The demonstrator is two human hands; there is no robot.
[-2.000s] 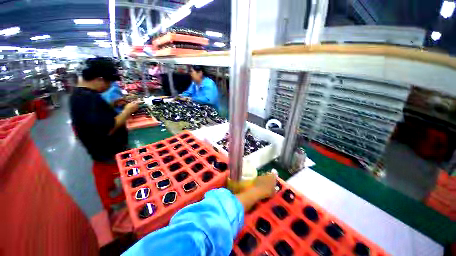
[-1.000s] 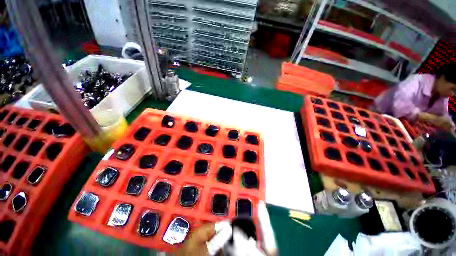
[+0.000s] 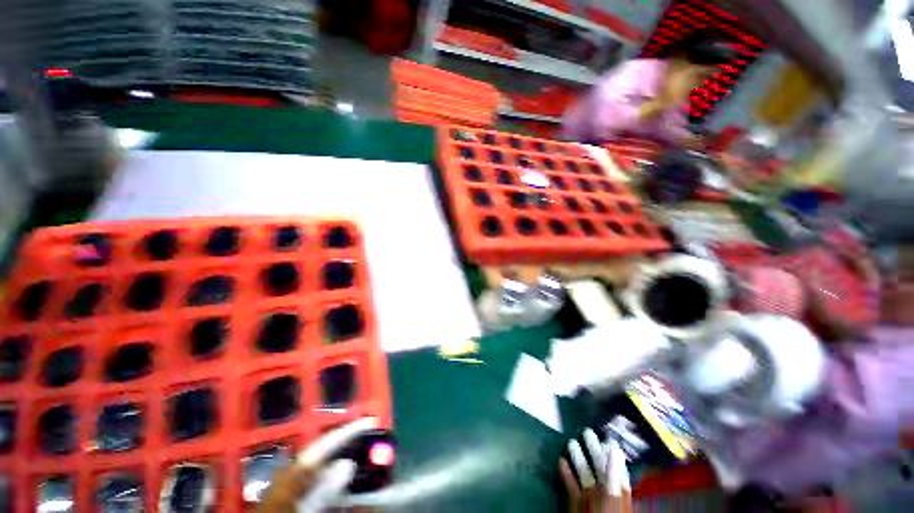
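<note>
The orange-red turnover tray [image 3: 373, 331] lies in front on the left, with dark watch heads in its square pockets. My left hand [image 3: 326, 479], with white-covered fingers, is at the tray's near right corner. It holds a dark smartwatch unit [image 3: 373, 456] with a pinkish glare spot on its face. My right hand [image 3: 598, 473] is at the bottom edge, partly cut off, with white-covered fingers pointing forward. It is beside a dark box with colourful print [image 3: 656, 416]; blur hides whether it touches or holds anything.
A white work sheet [image 3: 411, 210] lies behind the tray. A second filled tray [image 3: 471, 235] is at back centre. Two bottles [image 3: 526, 301], white wipes [image 3: 601, 356] and a round white body with a dark opening [image 3: 714, 291] stand right. A person in pink [image 3: 626, 100] sits behind.
The view has swung right, so the trays appear farther left. My left hand holds the unit near the front tray's corner. My right hand now shows to the right, apart from the left.
</note>
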